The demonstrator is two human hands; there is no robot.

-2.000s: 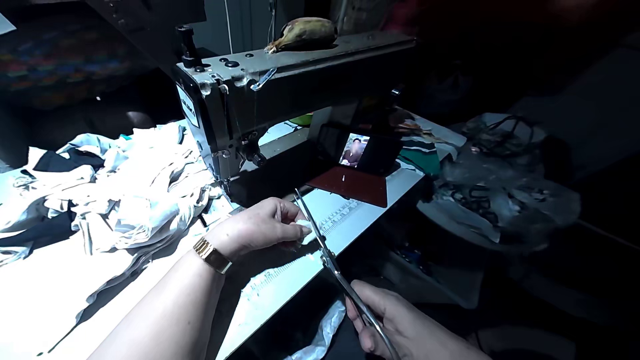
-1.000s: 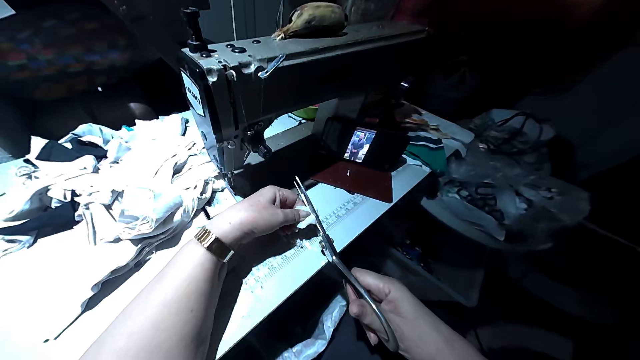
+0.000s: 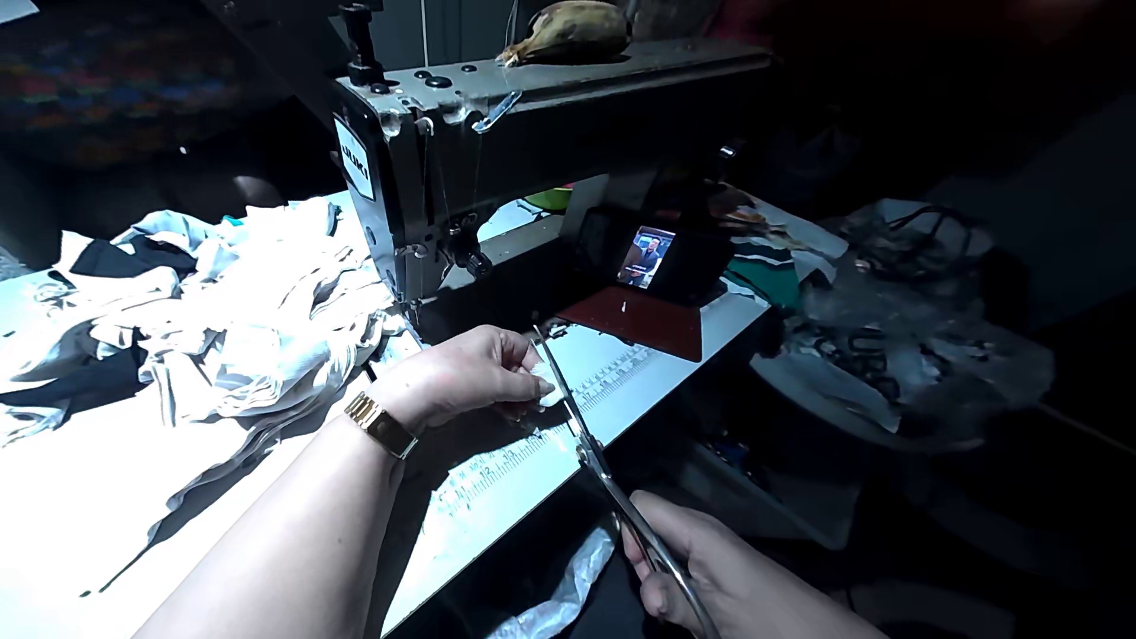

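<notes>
My left hand, with a gold watch on its wrist, pinches a small piece of white fabric over the table edge, below the needle area of a Juki sewing machine. My right hand holds metal fabric scissors by their handles, the blades pointing up and away beside the white piece. Whether the blades touch the fabric is hard to tell. A printed ruler scale runs along the table under the hands.
A heap of white and dark fabric pieces lies left of the machine. A lit phone in a red-brown folding case stands behind the hands. Clear plastic bags are at the right. A brownish object rests on the machine's top.
</notes>
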